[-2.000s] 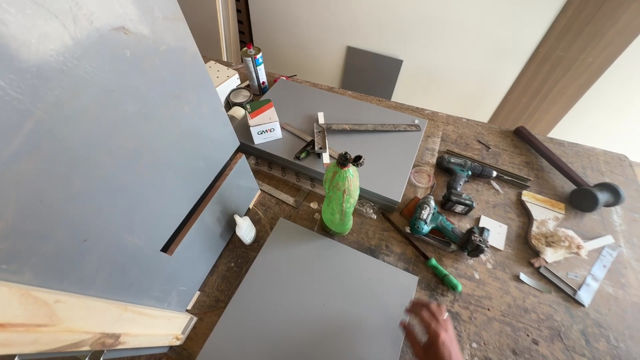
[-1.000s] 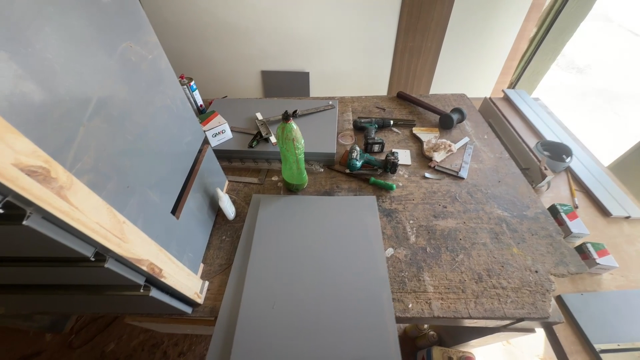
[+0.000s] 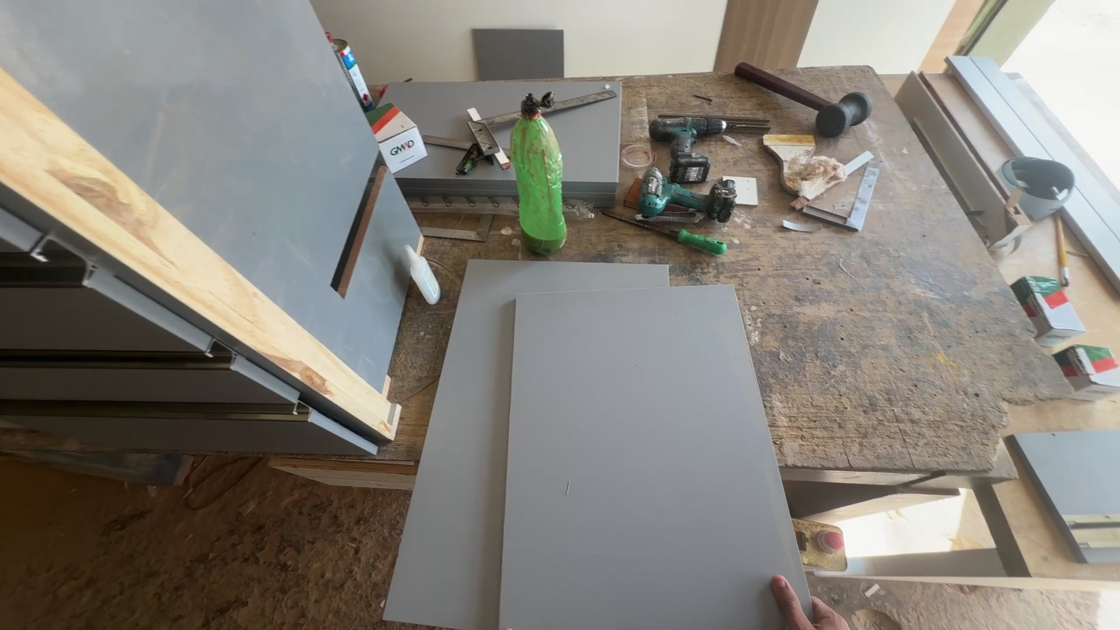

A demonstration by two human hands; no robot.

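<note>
My right hand (image 3: pixel 807 604) holds the lower right corner of a grey board (image 3: pixel 630 437), thumb on its upper face and fingers mostly hidden below. Only a tiny bit of skin shows at the bottom edge near the board's lower left corner, so what my left hand does is hidden. That board lies over a second grey board (image 3: pixel 464 394), which sticks out to the left and at the far end; both reach past the workbench (image 3: pixel 875 350) edge. Beyond them stands a green plastic bottle (image 3: pixel 536 184). A white squeeze bottle (image 3: pixel 423 278) lies to the left.
A large grey cabinet (image 3: pixel 262 157) with a wooden edge fills the left. On the bench lie two cordless drills (image 3: pixel 687 140) (image 3: pixel 674 197), a green-handled screwdriver (image 3: pixel 700 242), a mallet (image 3: pixel 840 114), a metal square (image 3: pixel 862 197) and stacked grey panels (image 3: pixel 577 140). Small boxes (image 3: pixel 1046 311) stand at right.
Two seconds ago a hand was over the bench at the right of one grey board; now my right hand grips the near corner of the upper board. The view has shifted toward the right.
</note>
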